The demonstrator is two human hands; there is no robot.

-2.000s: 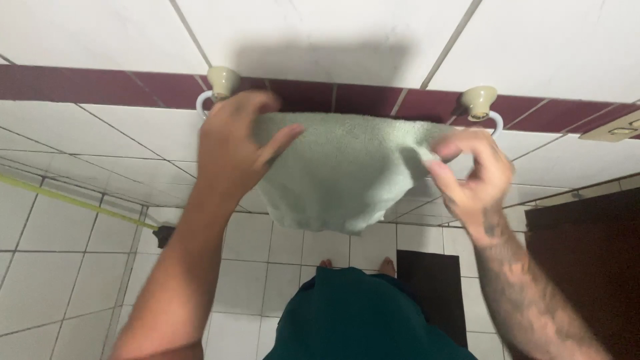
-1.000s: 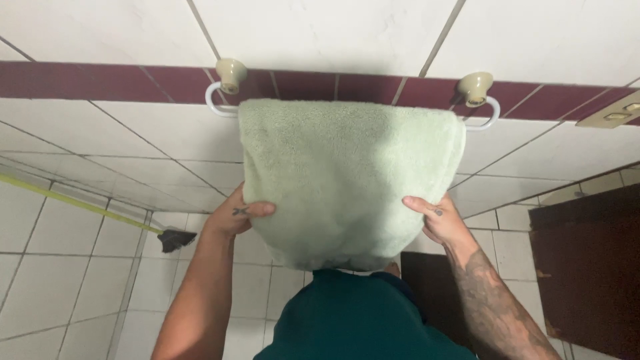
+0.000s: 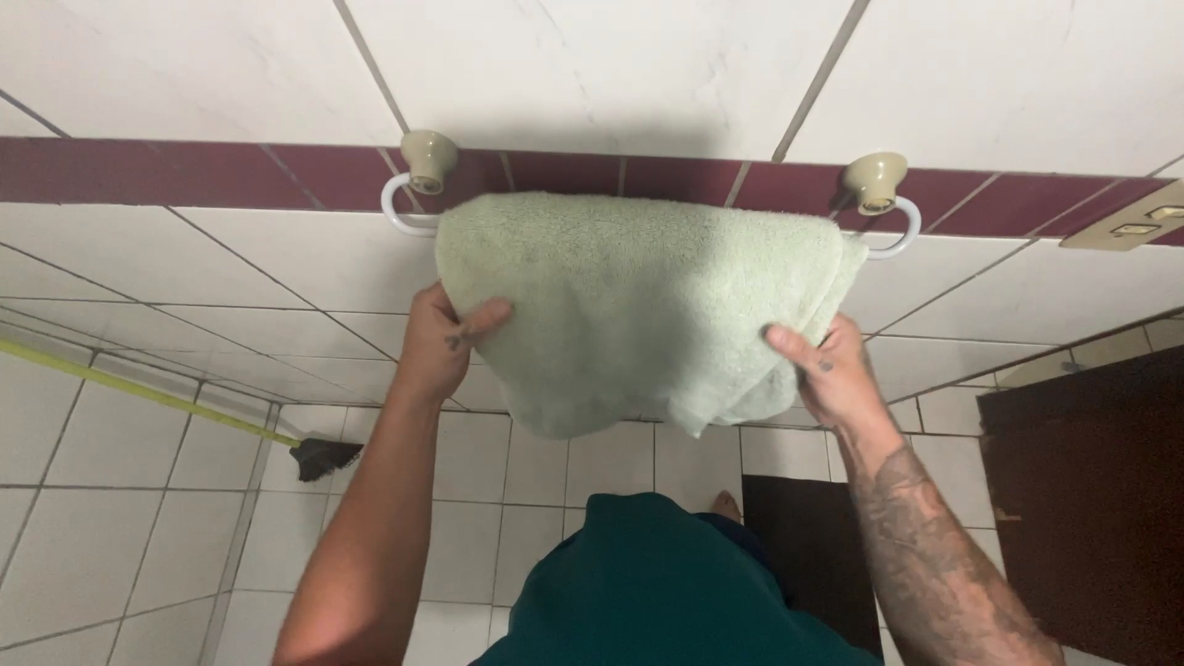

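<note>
A pale green terry towel hangs folded over a white towel bar, whose curved ends show on both sides. Two beige wall mounts carry the bar. My left hand holds the towel's left side, thumb on the front and the other fingers hidden behind the cloth. On the right side, my right hand grips the towel the same way, where its layered edge fans out and a corner hangs askew. The middle of the bar is hidden under the towel.
A broom with a yellow-green handle leans at the left. A dark mat lies on the tiled floor, near a dark brown wooden door at the right. An outlet or switch plate is on the wall at the right edge.
Two seconds ago both hands were up near the bar; they then moved down to the towel's sides. Since one second ago, the right edge of the towel has spread into visible layers.
</note>
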